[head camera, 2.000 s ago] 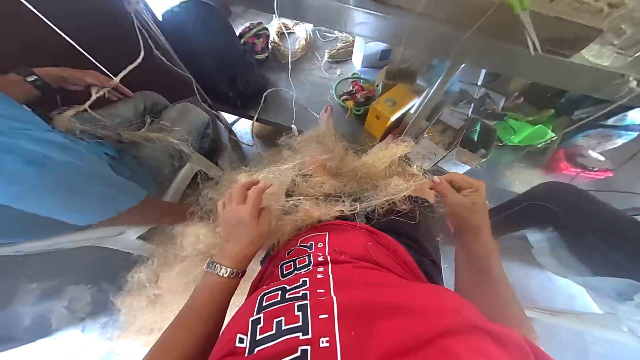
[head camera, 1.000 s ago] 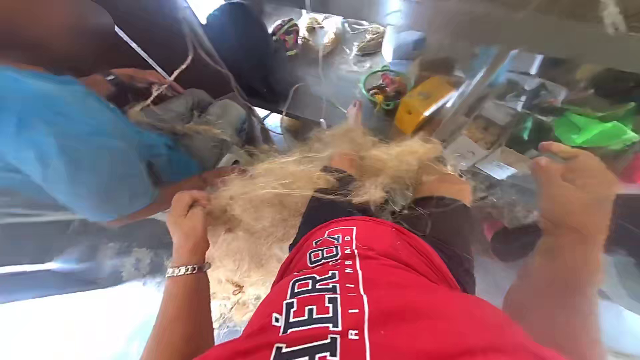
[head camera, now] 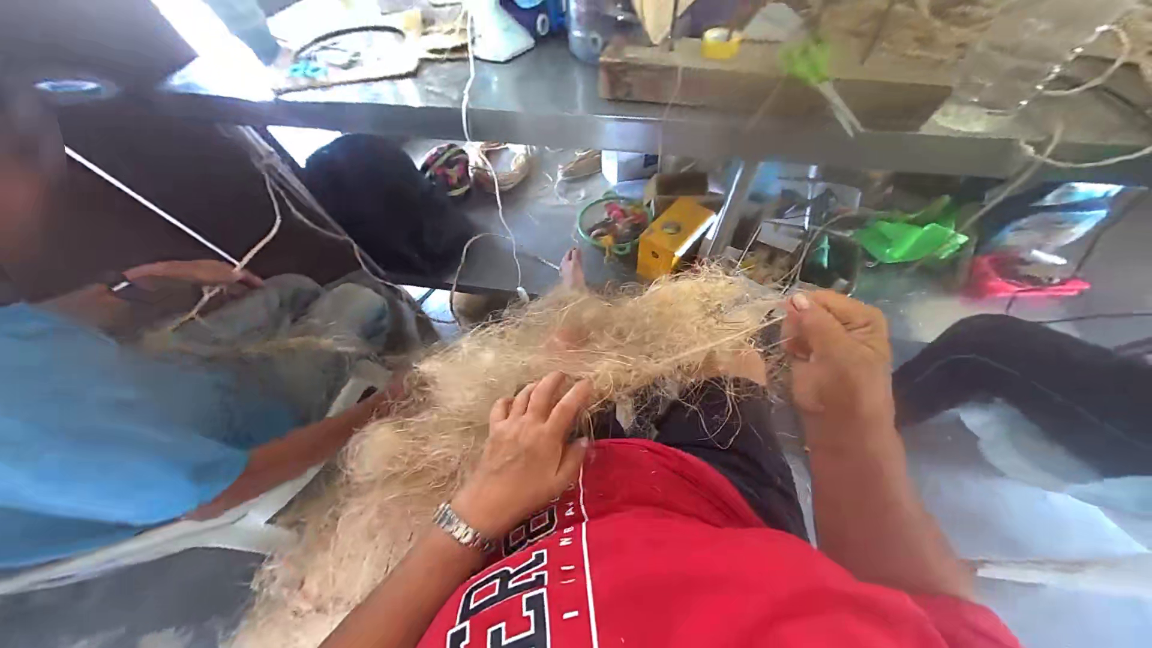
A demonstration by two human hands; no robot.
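A large tangled mass of pale, straw-coloured plant fibre [head camera: 504, 360] lies over my lap and trails down to the lower left. My left hand [head camera: 531, 445], with a metal-band watch at the wrist, rests on the near side of the fibre, fingers spread a little and palm down; whether it pinches any strands cannot be seen. On the right, my right hand [head camera: 832, 346] has thumb and forefinger pinched on thin strands at the right end of the mass, its other fingers curled.
A person in a blue shirt [head camera: 108, 414] sits at the left. Ahead stands a metal table [head camera: 540, 121] bearing a wooden board [head camera: 630, 76] and green-handled scissors [head camera: 819, 72]. Beneath are a green basket [head camera: 585, 220], a yellow box [head camera: 670, 238] and a pink tray [head camera: 1026, 279]. White cords hang down.
Since one second ago, my right hand has come inward to the fibre's right end, and my left hand has moved from the left side onto the fibre near my lap. The view has tilted up.
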